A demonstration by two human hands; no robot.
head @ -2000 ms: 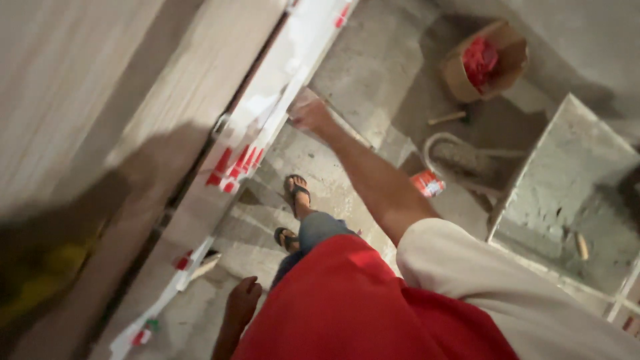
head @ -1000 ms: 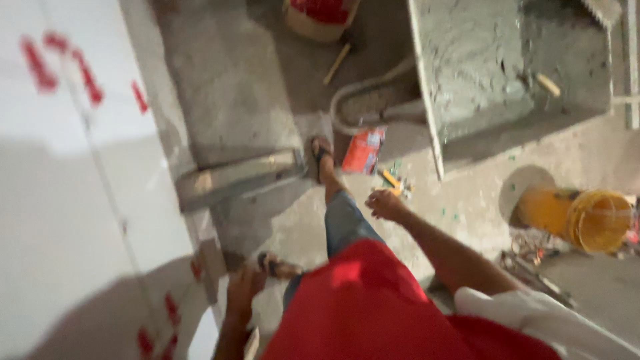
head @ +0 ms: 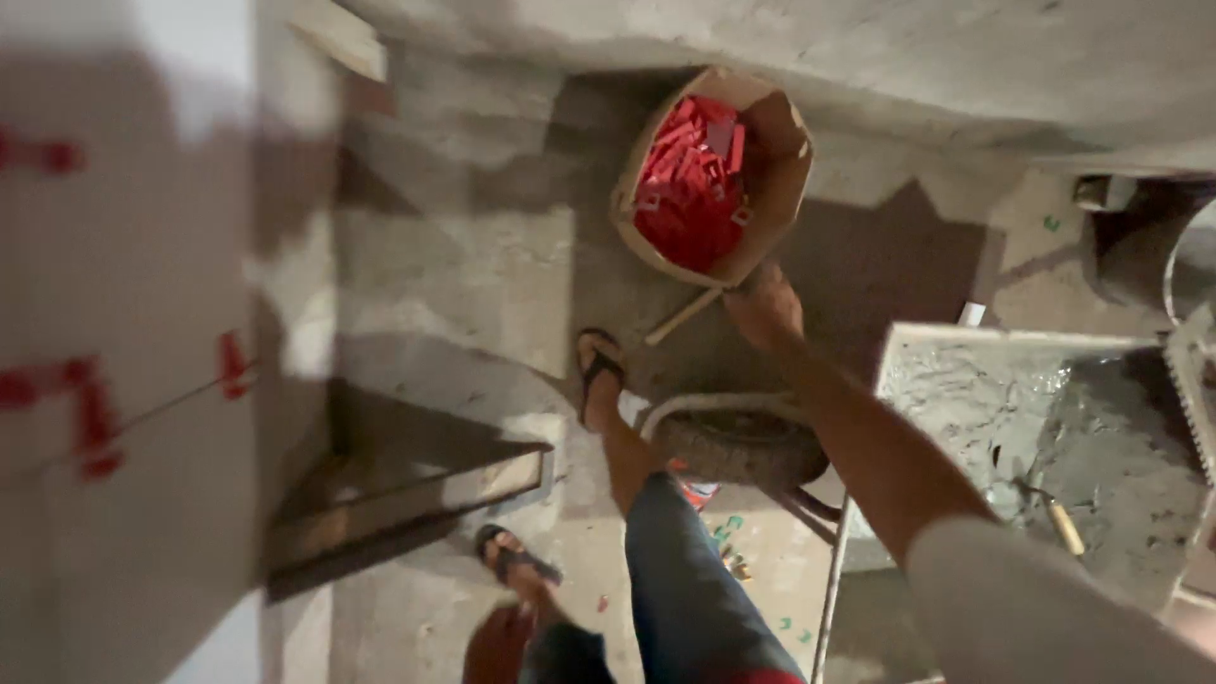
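My right hand reaches to the lower rim of an open cardboard box filled with red plastic tile-leveling wedges. A hammer's wooden handle lies beside the fingers, its head hidden by the hand and box. Whether the fingers grip the box or the hammer cannot be told. My left hand is low at the bottom edge, blurred and partly cut off, next to my lower leg. At the left, red wedges stand along the joint of a light tiled surface.
At the right is a wheelbarrow tray of wet mortar with a trowel in it; its wheel is near my foot. A long metal-edged piece lies left of my feet. A dark bucket stands upper right, and green bits litter the floor.
My right hand has moved away from my body to the cardboard box and hammer. The view has shifted, bringing the whole box into sight.
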